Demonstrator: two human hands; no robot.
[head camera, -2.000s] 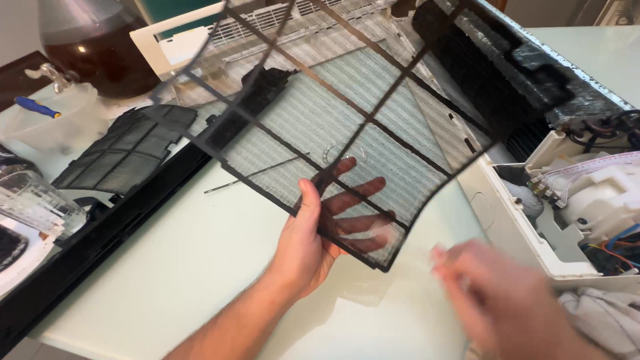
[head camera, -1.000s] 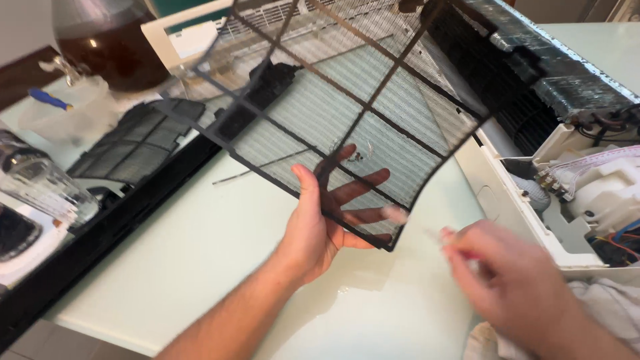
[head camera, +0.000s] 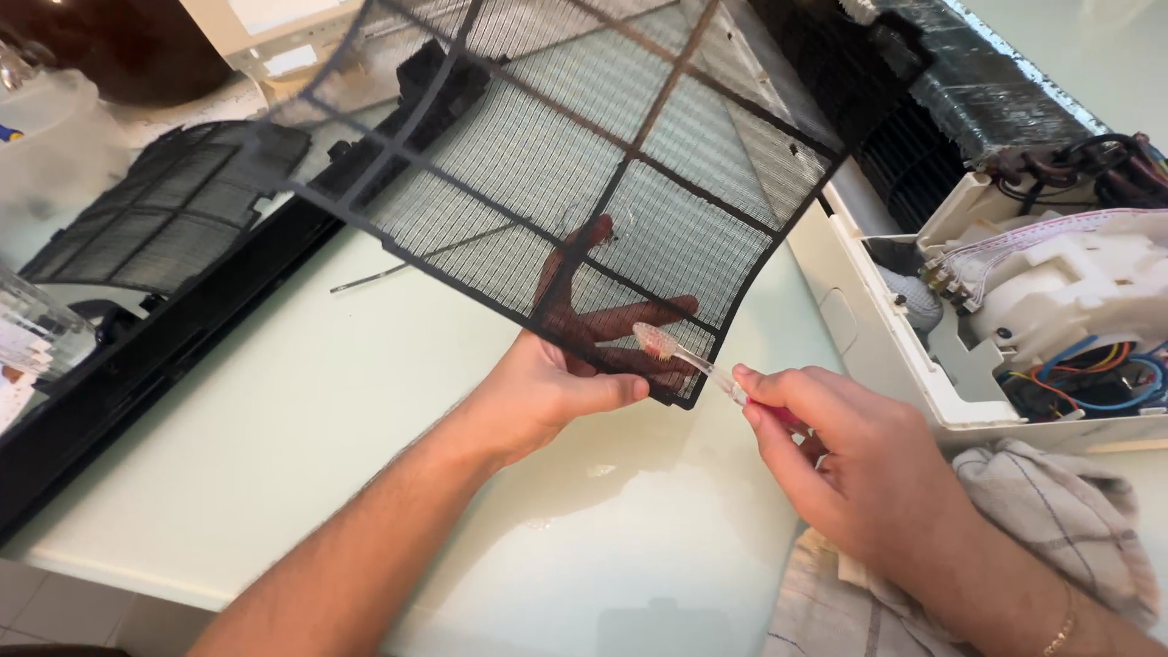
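My left hand (head camera: 557, 383) grips the lower edge of a black-framed mesh air filter (head camera: 511, 164), thumb on the near side and fingers spread behind the mesh, showing through it. The filter is held tilted above the table, curved, its upper part cut off by the view's top edge. In my right hand (head camera: 821, 456) is a toothbrush (head camera: 716, 372) with a clear neck and pinkish handle. Its bristle head lies over the mesh near the filter's lower right corner, in front of my left fingers; whether it touches the mesh I cannot tell.
An opened air conditioner unit (head camera: 876, 301) with exposed wires stands at right, a checked cloth (head camera: 1049, 511) below it. To the left lie a long black plastic strip (head camera: 210, 283), a second mesh filter (head camera: 173, 205) and a glass (head camera: 41, 324). A thin dark rod (head camera: 365, 278) rests on the pale table (head camera: 228, 438).
The toothbrush, blurred before, now shows clearly over the filter's lower corner. My left thumb has moved from pointing up along the mesh to lying along the lower edge.
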